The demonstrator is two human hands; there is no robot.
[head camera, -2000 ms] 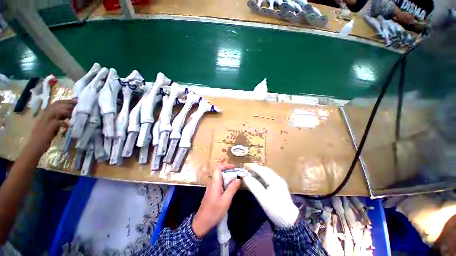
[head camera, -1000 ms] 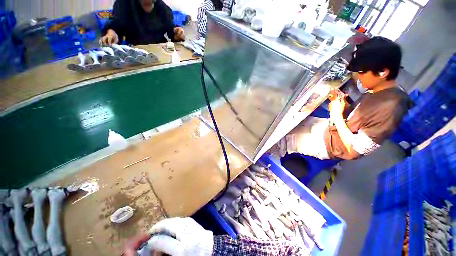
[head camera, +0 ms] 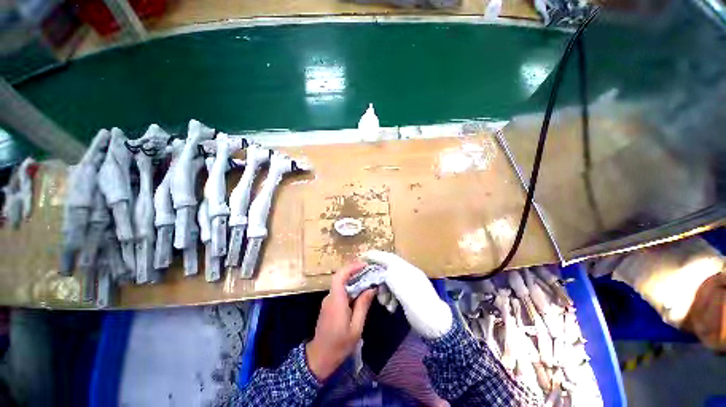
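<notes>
My left hand (head camera: 338, 322), bare, and my right hand (head camera: 410, 294), in a white knit glove, are together below the front edge of the bench. Between them they hold the head of a grey-white handle piece (head camera: 366, 278). Its stem hangs down below my left hand, mostly hidden. The fingers cover much of the head, so I cannot tell if a small part is pinched there. A white oval ring (head camera: 348, 226) lies on the square work pad (head camera: 314, 250) just beyond my hands.
Several handle pieces (head camera: 187, 183) lie fanned and overlapping at left. A small white bottle (head camera: 368, 125) stands by the green belt (head camera: 239, 79). A black cable (head camera: 537, 167) hangs by the metal box (head camera: 637, 159) at right. Blue crates sit below the bench, left (head camera: 107, 358) and right (head camera: 599, 342).
The view has swung back from the right to the bench. My hands still hold the handle head together. The other person's arm seen at far left two seconds ago is out of view.
</notes>
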